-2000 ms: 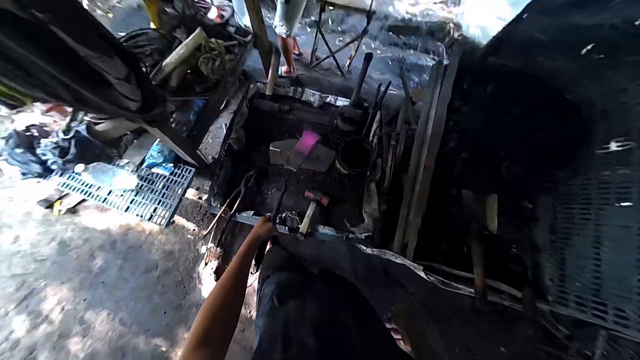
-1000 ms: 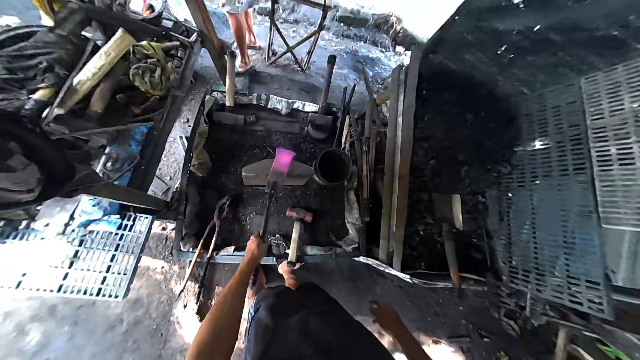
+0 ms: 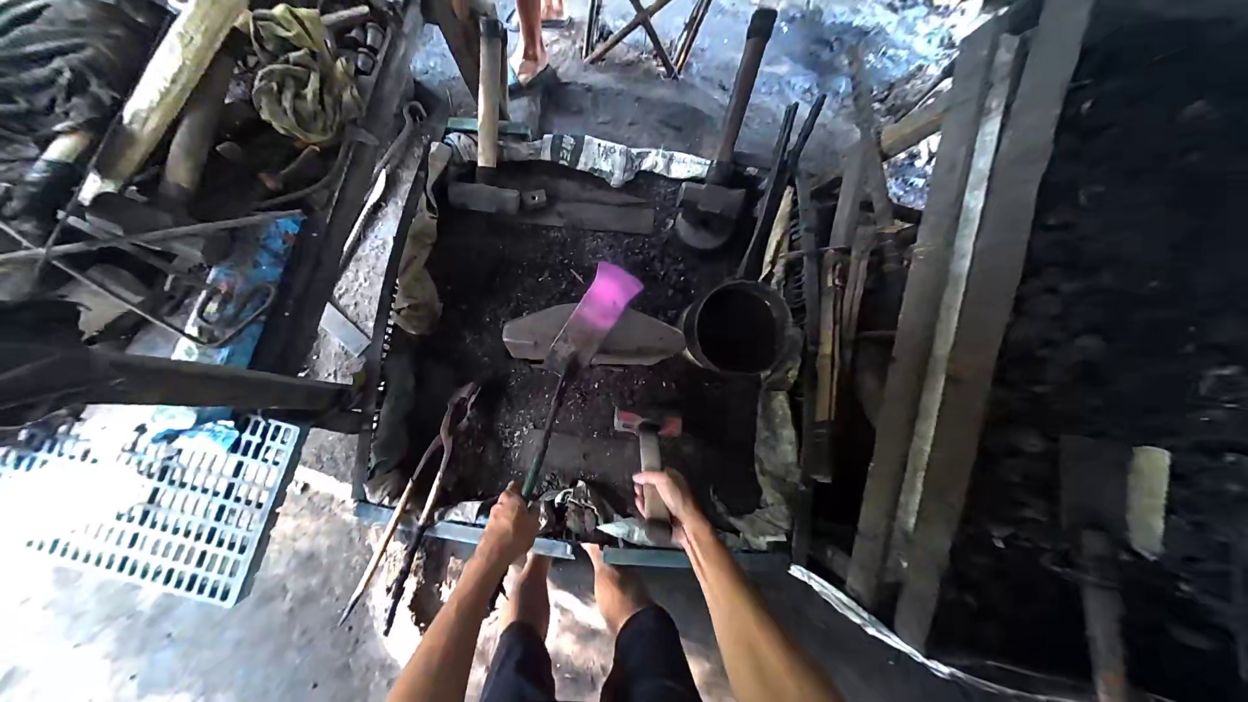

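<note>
My left hand (image 3: 511,526) is closed round the long handle of metal tongs (image 3: 552,424). Their far end meets a flat metal blade (image 3: 597,307), glowing pink-magenta at its wide tip, over a long anvil block (image 3: 639,338) set in dark soil. In my right hand (image 3: 668,494) is the pale wooden handle of a hammer (image 3: 648,422) with a partly red head, just short of the anvil. A round container with dark contents (image 3: 738,329) stands at the anvil's right end. Another pair of tongs (image 3: 441,450) leans at the pit's near left.
Two large hammers (image 3: 487,198) (image 3: 711,203) rest at the pit's far edge. Wooden planks (image 3: 951,322) border a dark coal bed with a shovel (image 3: 1094,487) at right. A plastic grate (image 3: 195,507) lies left, below a cluttered bench. Another person's foot (image 3: 529,66) stands beyond the pit.
My right hand, seen apart from the hammer at the lower right one second ago, now grips its handle. The view has shifted closer over the pit.
</note>
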